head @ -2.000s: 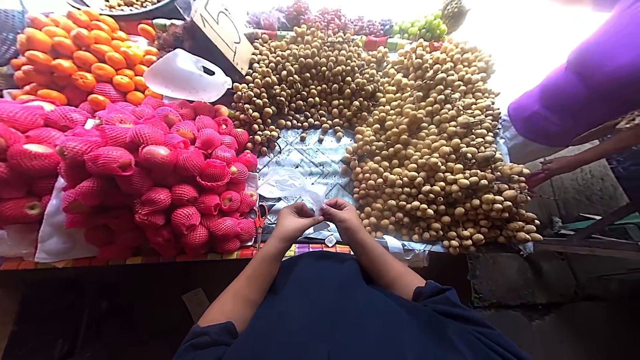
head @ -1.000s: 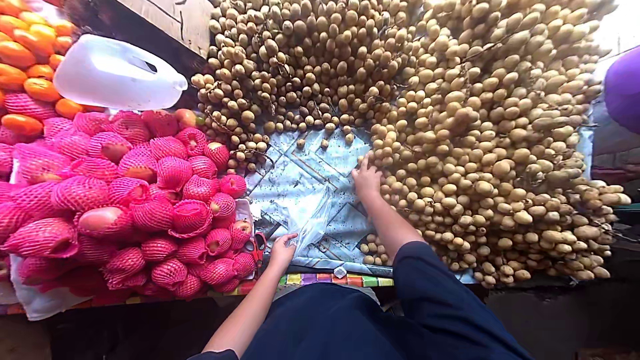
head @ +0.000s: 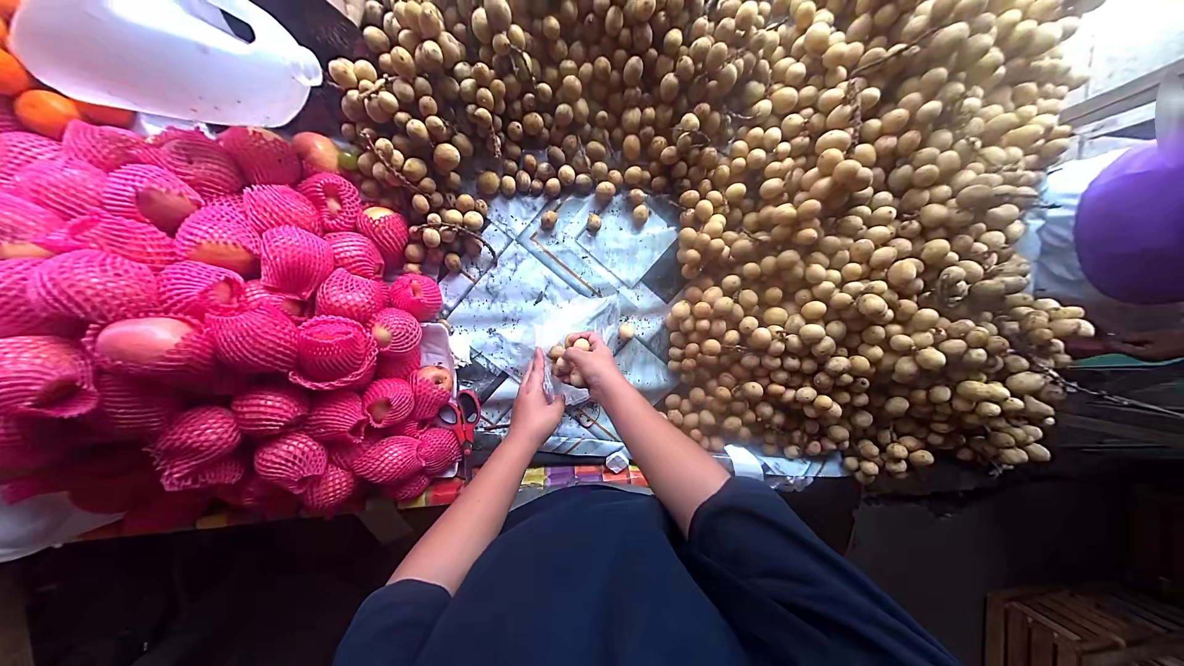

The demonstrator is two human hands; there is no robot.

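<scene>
My left hand [head: 536,402] holds a thin clear plastic bag [head: 578,319] by its edge over the patterned plastic sheet [head: 518,277]. Right beside it, my right hand [head: 592,363] grips a small bunch of round tan fruits [head: 567,361], likely longkong or langsat, at the bag. One loose fruit [head: 626,331] lies just right of the bag. A large heap of the same fruit [head: 795,305] spreads behind and to the right of both hands.
Apples in pink foam nets [head: 268,347] are piled at left, with red-handled scissors [head: 461,418] by their right edge. A white plastic jug [head: 166,55] and orange fruits [head: 44,113] lie behind. A person in purple [head: 1133,222] is at far right. A wooden crate [head: 1073,629] stands below right.
My right hand has moved from the edge of the fruit heap to the bag, now with a small bunch in it. My left hand still holds the bag.
</scene>
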